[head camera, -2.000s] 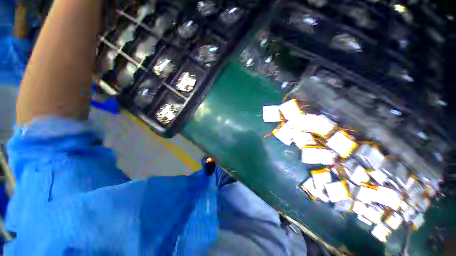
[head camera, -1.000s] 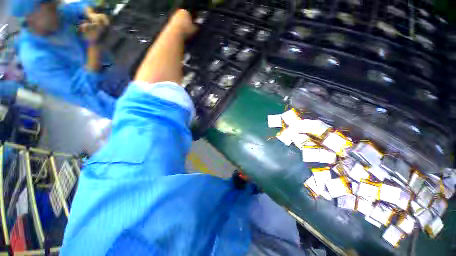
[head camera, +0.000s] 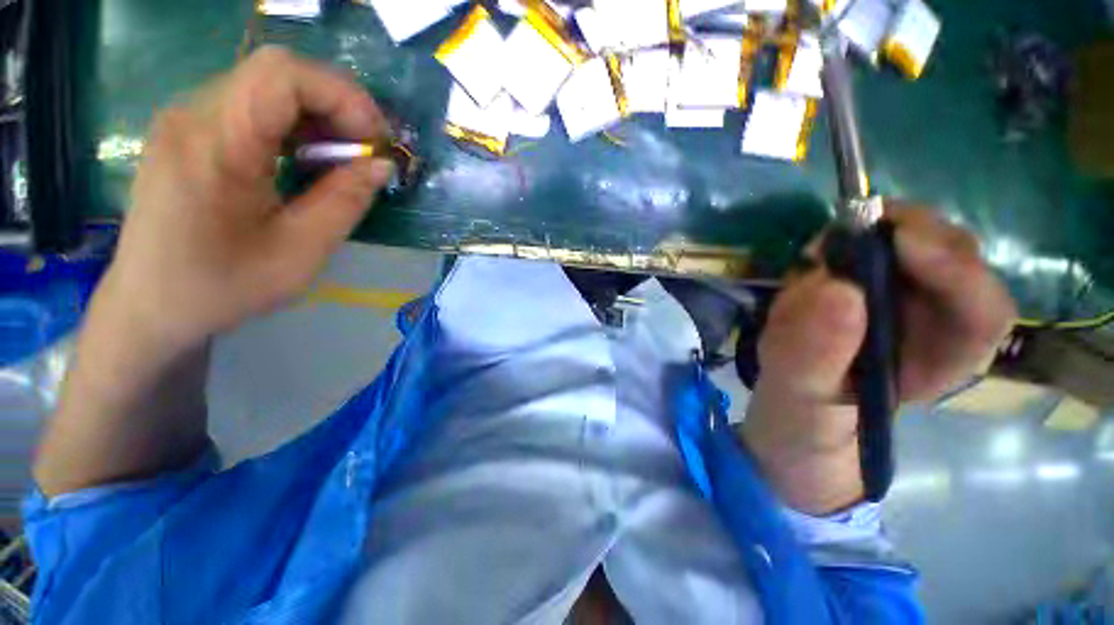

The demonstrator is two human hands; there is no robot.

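My left hand [head camera: 251, 189] is at the left, over the green mat's front edge. Its thumb and fingers pinch a small dark, shiny assembly [head camera: 336, 151] with a pale strip and thin wires at the fingertips; most of it is hidden. My right hand [head camera: 898, 311] is at the right, closed around the black handle of a soldering iron [head camera: 877, 366]. Its silver shaft points up, away from me, toward the battery cells; its tip is hard to make out. White battery cells [head camera: 590, 100] with amber tape edges lie heaped on the mat, beyond and between my hands.
The green mat [head camera: 586, 202] ends at a front edge near my body. A black tray edge [head camera: 59, 134] stands at the far left. Small dark loose parts [head camera: 1026, 73] lie at the upper right. A yellow-green cable [head camera: 1075, 322] and brown cartons [head camera: 1060, 366] are at the right.
The view has swung to the bench front. My left hand has come back from the black trays and now holds a small assembly. My right hand with the soldering iron is now in view.
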